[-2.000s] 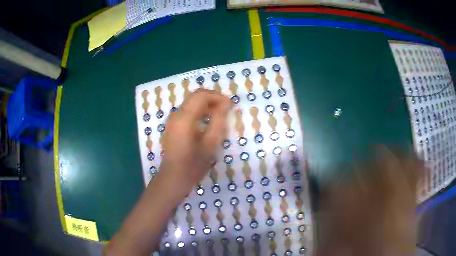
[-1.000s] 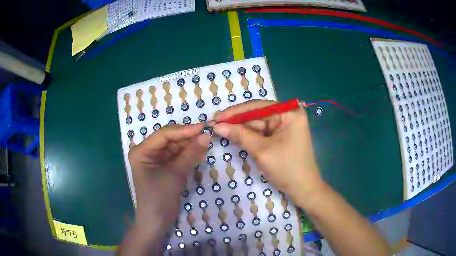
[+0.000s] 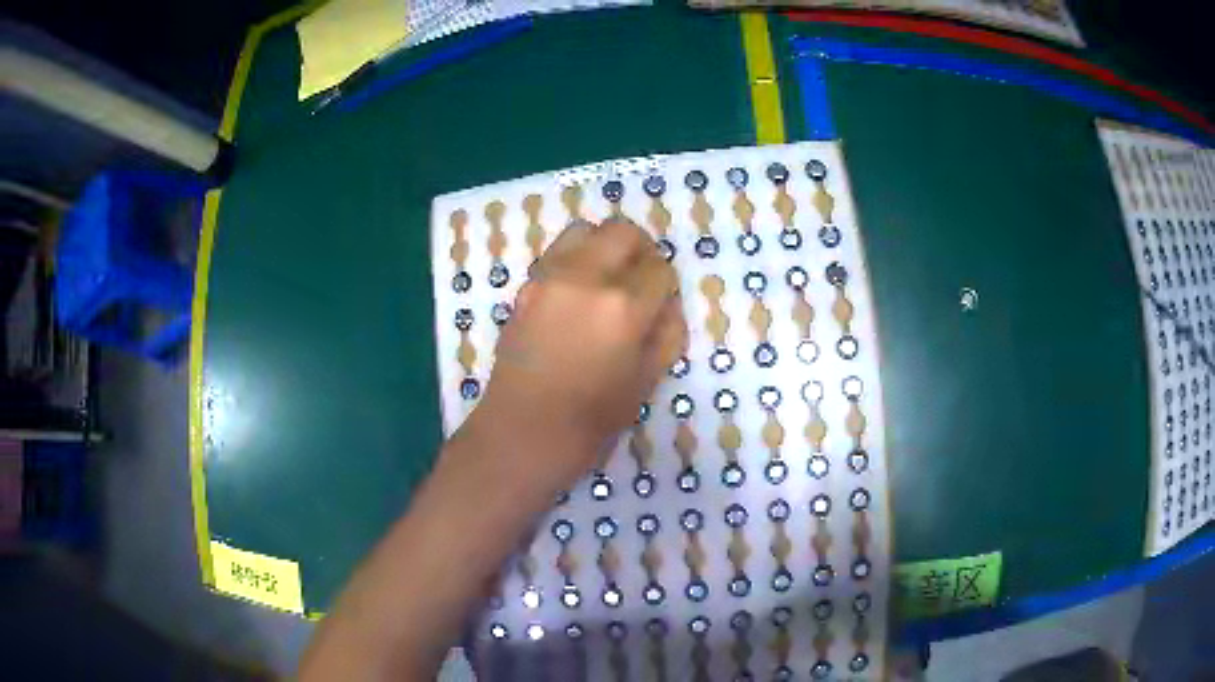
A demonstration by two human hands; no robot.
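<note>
The white holding tray [image 3: 873, 440] lies flat in front of me, with rows of tan dumbbell-shaped cutouts and small dark speaker units with silvery rings. My left hand [image 3: 600, 313] is over the upper middle of the tray, fingers bent down toward the slots. Its fingertips are blurred and turned away, so whether they hold a unit cannot be told. Several cutout ends at the top left of the tray are bare tan. My right hand and the red probe are not in view.
A loose unit [image 3: 969, 300] lies on the green mat right of the tray. Another loaded tray [image 3: 1157, 400] is at the right edge with a dark wire across it. Yellow paper [image 3: 349, 47] and a printed sheet [image 3: 493, 13] lie at the far left. A blue stool [image 3: 127, 267] stands left.
My right hand and the red probe have left the picture. My left hand has moved away from the two-handed pinch, up over the tray's upper rows. The whole view has shifted.
</note>
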